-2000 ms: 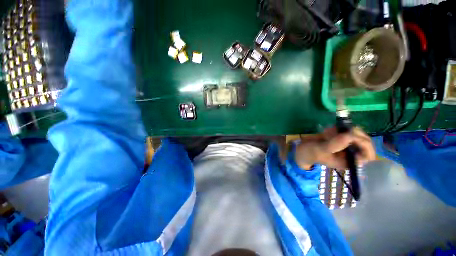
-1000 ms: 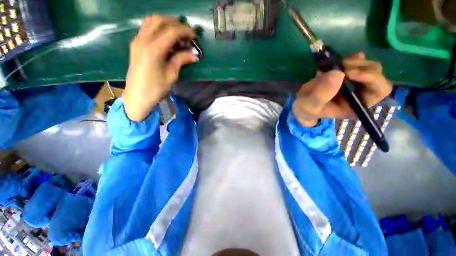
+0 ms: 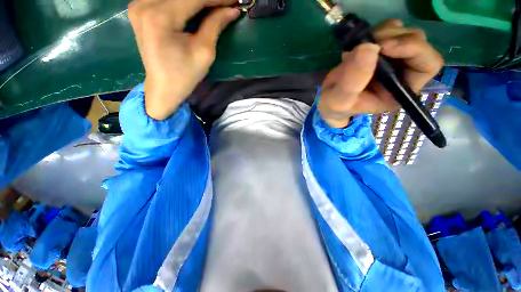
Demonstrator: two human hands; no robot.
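Observation:
My right hand holds the black handle of a soldering iron. Its metal barrel points up and left, and its tip is cut off by the top edge. The dark soldering fixture lies at the top edge, mostly out of view. My left hand is at the fixture's left end, its thumb and fingertips closed on a small module with a metallic or gold edge. The module is partly hidden by the fingers and cut off by the top edge.
The green bench mat ends at a curved front edge. A green tray is at the upper right. A tray of pale parts is below the bench edge, right. A dark tray corner is upper left. Blue sleeves show at both sides.
My left hand has moved up and right to the fixture with the small piece. The view has shifted, so the fixture and iron tip sit higher, partly cut off.

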